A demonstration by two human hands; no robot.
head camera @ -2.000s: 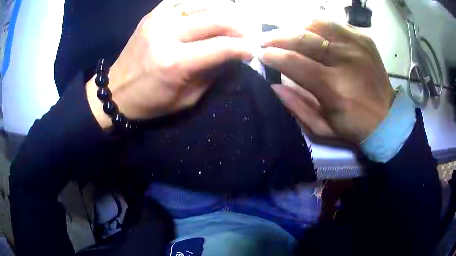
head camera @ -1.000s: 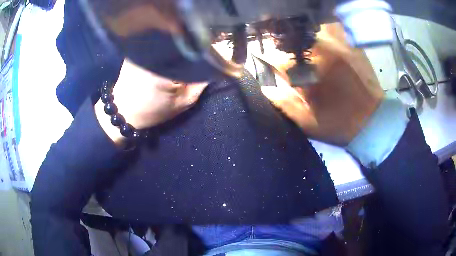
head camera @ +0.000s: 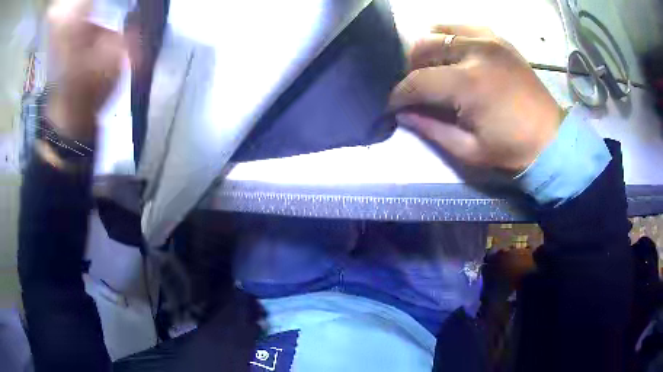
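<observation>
A garment panel is held over the table, its pale grey-white face (head camera: 232,69) up, with a dark face (head camera: 327,94) showing on a turned part at the right. A pale strip of it hangs over the table's front edge at left. My right hand (head camera: 480,102) pinches the dark right edge of the panel between thumb and fingers. My left hand (head camera: 83,65) is raised at the upper left and blurred; whether its fingers hold the cloth's dark edge cannot be told.
The white table (head camera: 327,167) has tick marks like a tape measure (head camera: 378,208) along its front edge. Large silver scissors (head camera: 585,76) lie at the upper right beside a dark seam line. Pale and dark cloth (head camera: 120,283) hangs low at left beside my lap.
The dark panel that covered the front edge and lap has been lifted and turned, showing its pale face. My left hand has moved far left. The machine head has left the view.
</observation>
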